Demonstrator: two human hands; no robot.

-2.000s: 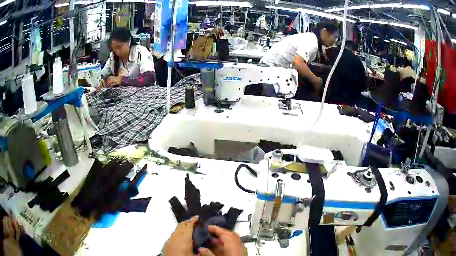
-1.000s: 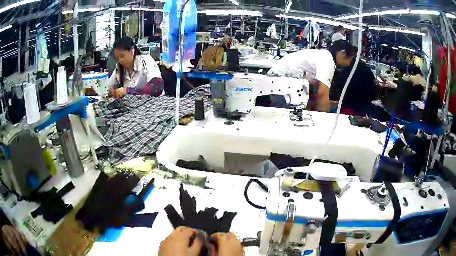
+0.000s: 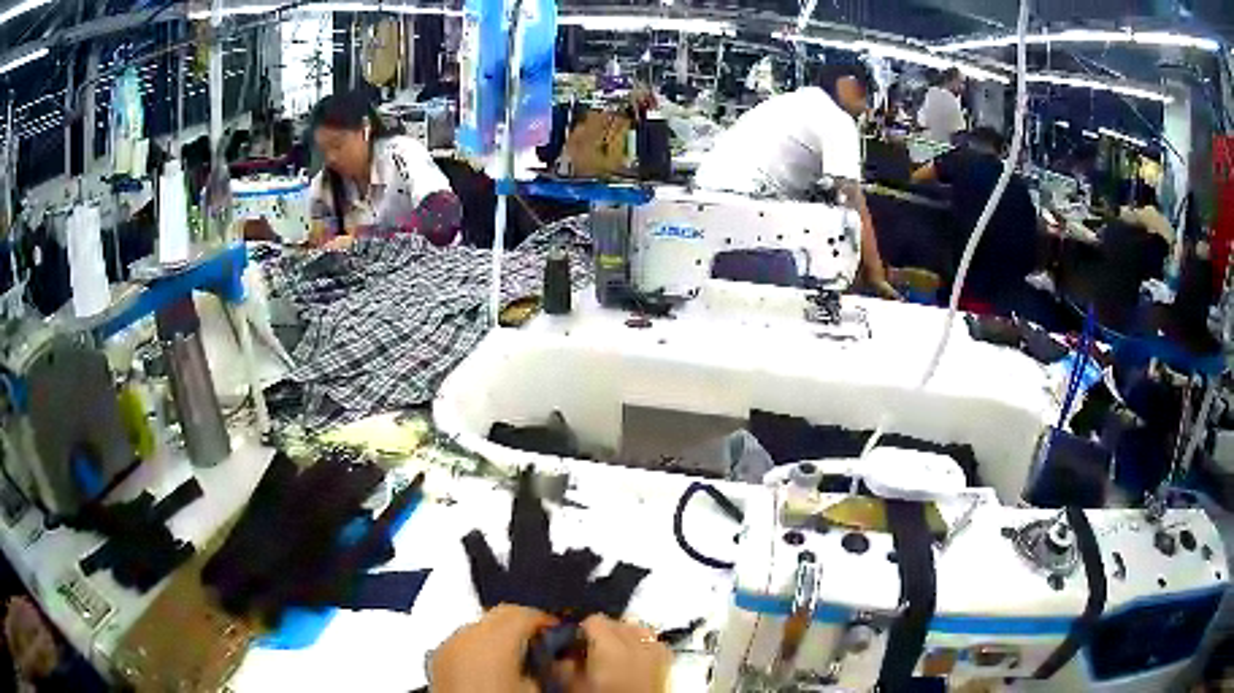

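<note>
My left hand (image 3: 481, 653) and my right hand (image 3: 625, 658) are close together at the bottom centre, cut off by the lower edge. Both hold a small black fabric piece (image 3: 552, 647) between their fingers. A ragged heap of black fabric strips (image 3: 541, 562) lies on the white table just beyond my hands. A larger fanned pile of black strips (image 3: 291, 542) lies to the left, on a blue sheet (image 3: 301, 627) and a brown cardboard sheet (image 3: 169, 647). The fingertips are blurred.
A white sewing machine (image 3: 839, 609) stands close at right. Another machine (image 3: 744, 244) stands on the table ahead. Far left are a grey-green machine (image 3: 81, 420), a steel flask (image 3: 196, 393) and a short black strip pile (image 3: 142, 535). Checked cloth (image 3: 379, 325) lies beyond. Several people work behind.
The view has shifted, so the table things sit further right and lower. My hands stay together on the black piece. The person in white at the back has straightened somewhat and moved left.
</note>
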